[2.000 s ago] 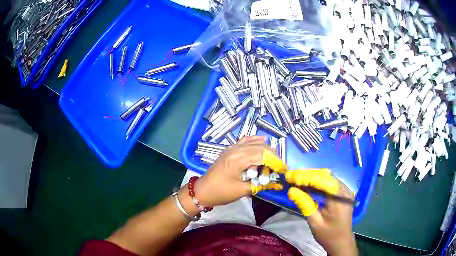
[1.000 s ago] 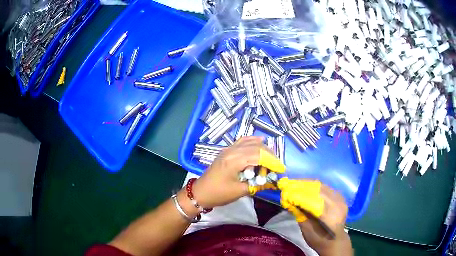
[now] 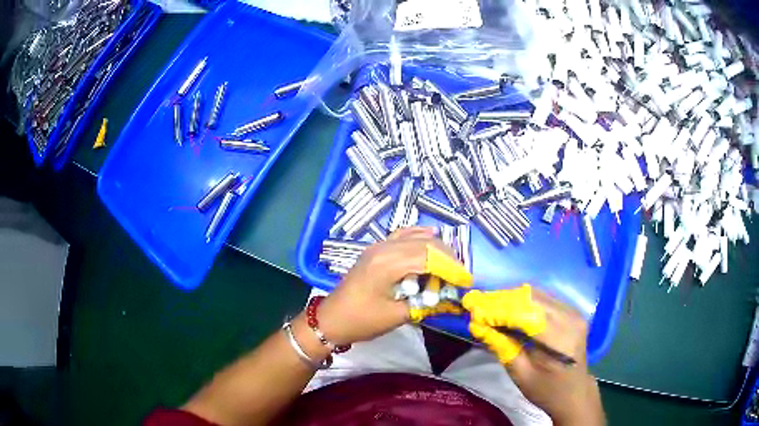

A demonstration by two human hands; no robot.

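My left hand (image 3: 379,287), with yellow finger cots, holds several silver metal tubes (image 3: 429,298) in a bunch, their round ends facing my right hand. My right hand (image 3: 533,333), also with yellow cots, grips a thin dark tool (image 3: 549,353), its rear end sticking out to the lower right. Its fingertips are at the tube ends; the tool's tip is hidden there. Both hands are over the front edge of the near blue tray (image 3: 541,283), which holds many loose silver tubes (image 3: 429,137).
A heap of white pieces (image 3: 649,141) lies at the right. A clear plastic bag (image 3: 449,46) covers the near tray's far edge. The left blue tray (image 3: 158,200) holds scattered tubes. Side trays of metallic parts (image 3: 71,71) stand far left, near a yellow scrap (image 3: 101,133).
My right hand and the dark tool have shifted and turned slightly at the tube ends. My left hand still holds the bunch, slightly further left. The whole view has drifted a little.
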